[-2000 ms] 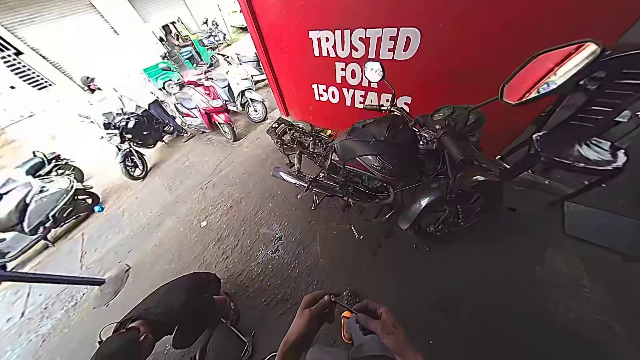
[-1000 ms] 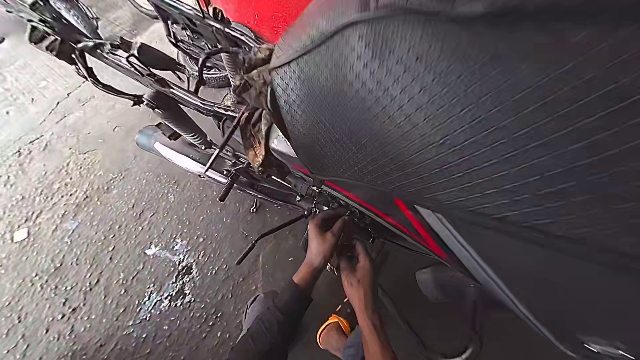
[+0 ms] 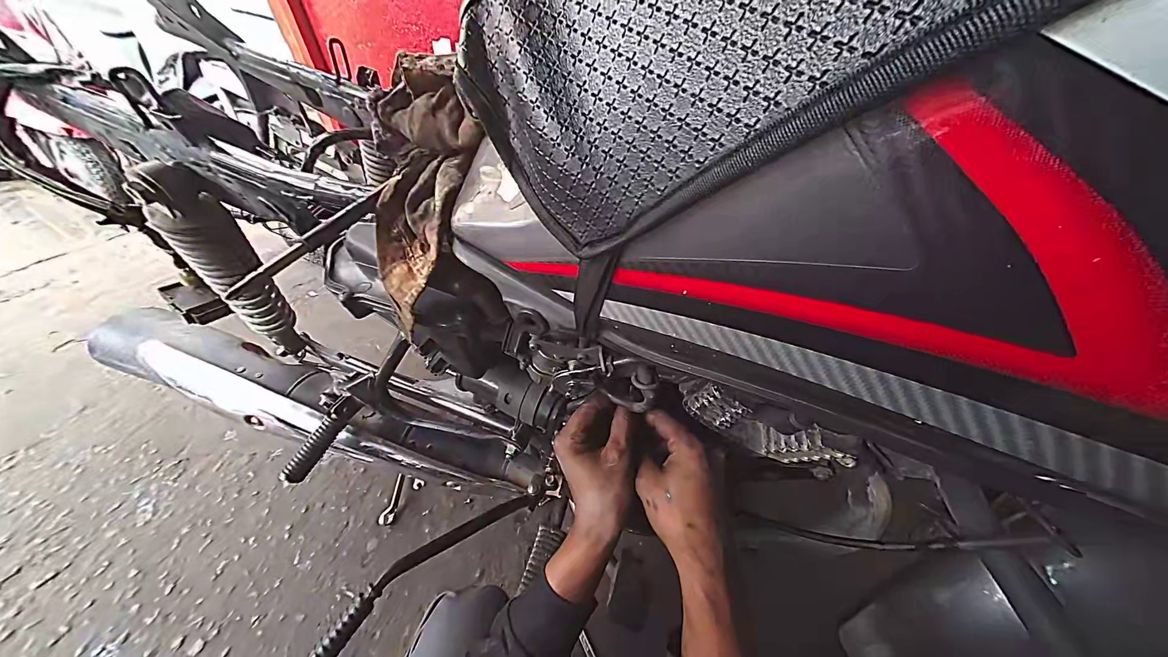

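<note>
My left hand (image 3: 598, 465) and my right hand (image 3: 675, 484) are side by side at the motorcycle's engine area, just under the fuel tank. The fingertips of both reach in below a dark hose (image 3: 630, 391) near the carburetor (image 3: 557, 358); what they touch or hold is hidden. Above them is the black and red fuel tank (image 3: 803, 210) with a textured black cover (image 3: 630, 119), whose strap (image 3: 595, 297) hangs down close to the hands. A dirty brown cloth (image 3: 415, 192) drapes over the frame behind the tank.
The kick-start lever (image 3: 429, 547) sticks out at lower left, beside a footpeg (image 3: 319, 443). A chrome exhaust silencer (image 3: 210, 374) and a rear shock absorber (image 3: 219, 246) are at left. A wrench (image 3: 392, 500) lies on the ground. The front fender (image 3: 940, 602) is at lower right.
Two seconds ago the hands were together away from the motorcycle, holding a small thin item. Now they are in at its engine, and the view has moved much closer.
</note>
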